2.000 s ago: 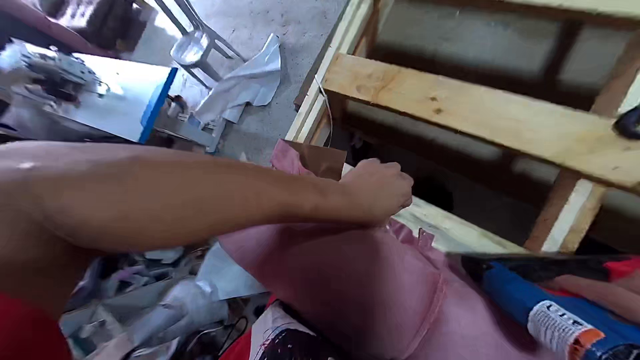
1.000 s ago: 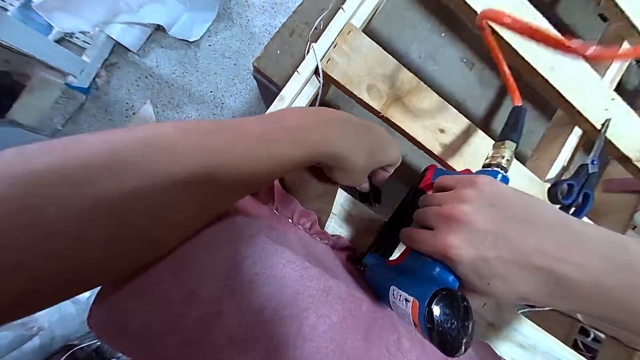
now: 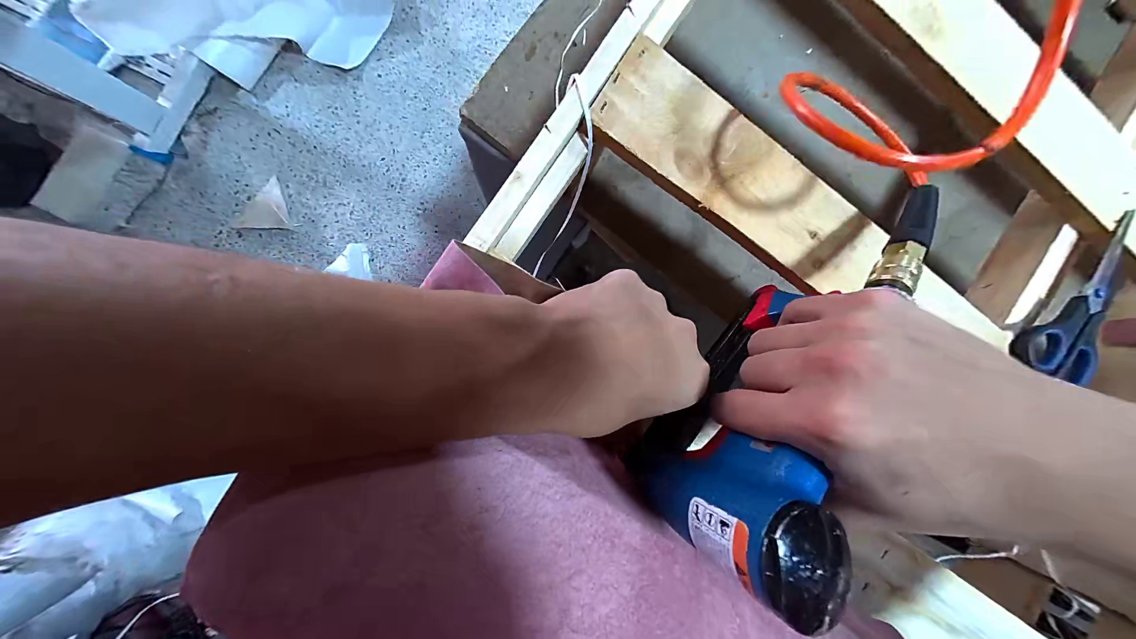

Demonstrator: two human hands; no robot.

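My right hand (image 3: 834, 390) is wrapped around a blue pneumatic staple gun (image 3: 745, 497), whose nose lies low against the edge of the pink upholstery fabric (image 3: 426, 541). An orange air hose (image 3: 958, 161) joins the tool through a brass fitting (image 3: 898, 264). Just left of the tool, my left hand (image 3: 630, 355) is closed in a fist at the wooden frame (image 3: 541, 177); its fingertips are hidden, so what it grips cannot be told. A folded corner of the pink fabric shows above my left wrist.
Blue-handled scissors (image 3: 1069, 342) lie at the right on the frame. A plank (image 3: 728, 169) crosses the frame, and a white cord (image 3: 581, 151) hangs over its edge. White sheet material (image 3: 257, 27) and a scrap (image 3: 264, 209) lie at the upper left.
Two seconds ago the staple gun lay at the lower right; one second ago my right hand held it. My left hand has since moved down beside the tool's nose. The view has shifted.
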